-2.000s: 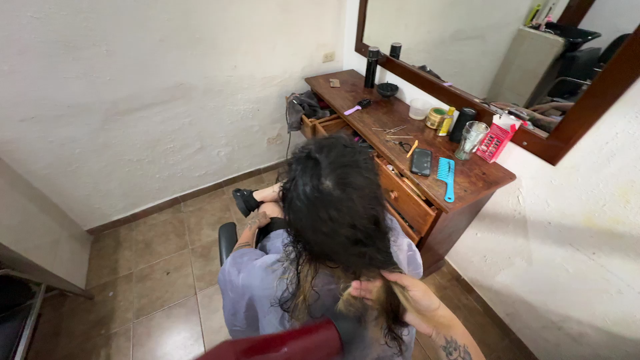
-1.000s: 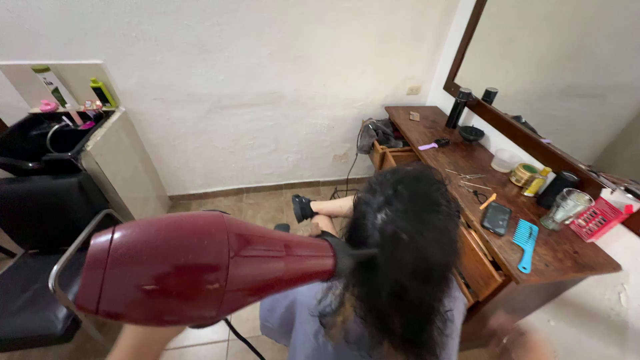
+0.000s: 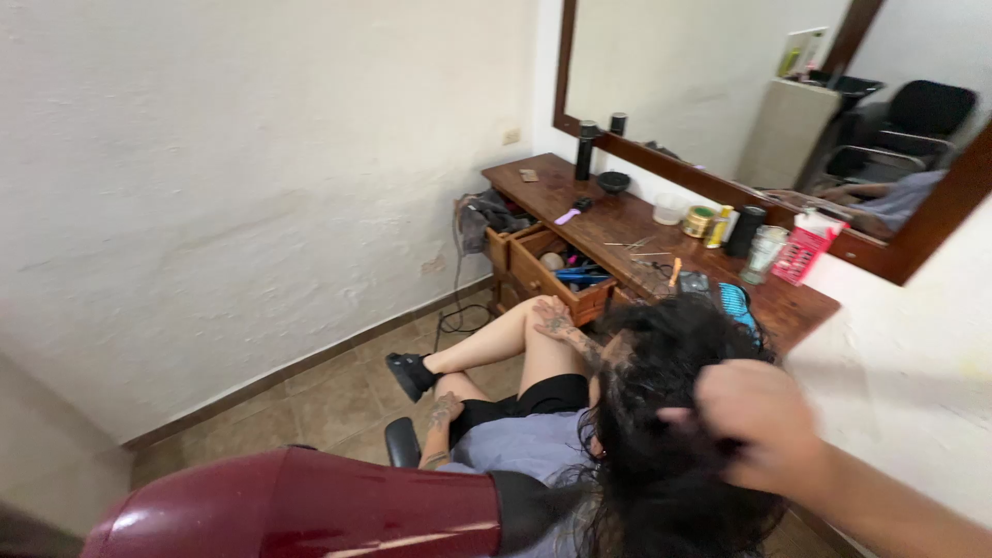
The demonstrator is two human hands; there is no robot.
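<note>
A person with dark wavy hair (image 3: 659, 465) sits below me, legs crossed, one tattooed hand on a knee. My right hand (image 3: 756, 434), blurred, has its fingers curled in the hair at the back of the head, closed on a lock. A dark red hair dryer (image 3: 310, 504) with a black nozzle (image 3: 535, 508) spans the lower left, the nozzle pointing at the hair from the left. My left hand is out of the frame.
A wooden dresser (image 3: 542, 182) with an open drawer (image 3: 570, 279) stands ahead, bearing a blue comb (image 3: 736, 306), a purple-handled brush (image 3: 572, 213), jars and bottles. Above is a framed mirror (image 3: 659, 70). A black cord (image 3: 465, 318) lies by the wall; a chair armrest (image 3: 401, 442) is at the person's side.
My right hand has moved up from the lower right onto the hair and closed on it. The hair dryer sits lower in the view. The view has turned.
</note>
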